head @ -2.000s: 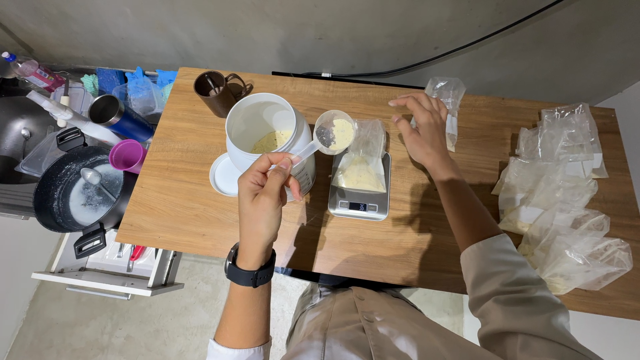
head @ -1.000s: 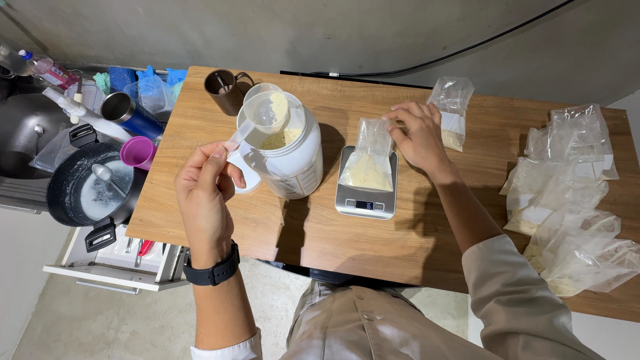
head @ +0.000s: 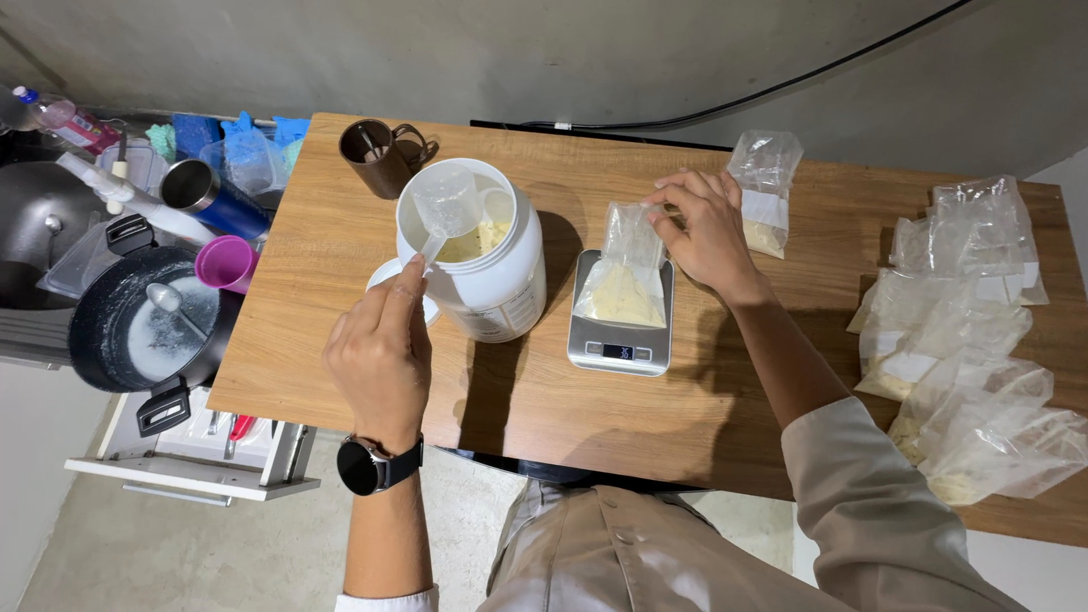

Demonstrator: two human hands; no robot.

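My left hand (head: 382,348) grips the handle of a clear plastic scoop (head: 446,202), whose bowl is at the mouth of a white plastic tub (head: 501,289) holding pale powder. The tub's white lid (head: 387,274) lies partly behind that hand. On a digital kitchen scale (head: 620,347) rests a clear plastic bag (head: 625,285) with pale yellow powder in its bottom. The fingertips of my right hand (head: 701,229) pinch the top edge of this bag. Just beyond that hand lies another bag of powder (head: 767,191) with a white label.
Several powder-filled bags (head: 952,331) are piled at the right of the wooden table (head: 323,340). A brown mug (head: 378,161) stands at the back left. Left of the table are a black pot (head: 110,323), a pink cup (head: 225,263), a blue tumbler (head: 229,204) and an open drawer (head: 187,476).
The scoop held powder beside the bag two seconds ago; it has moved left to the tub's mouth and looks nearly empty now. My right hand has come to the top of the bag on the scale.
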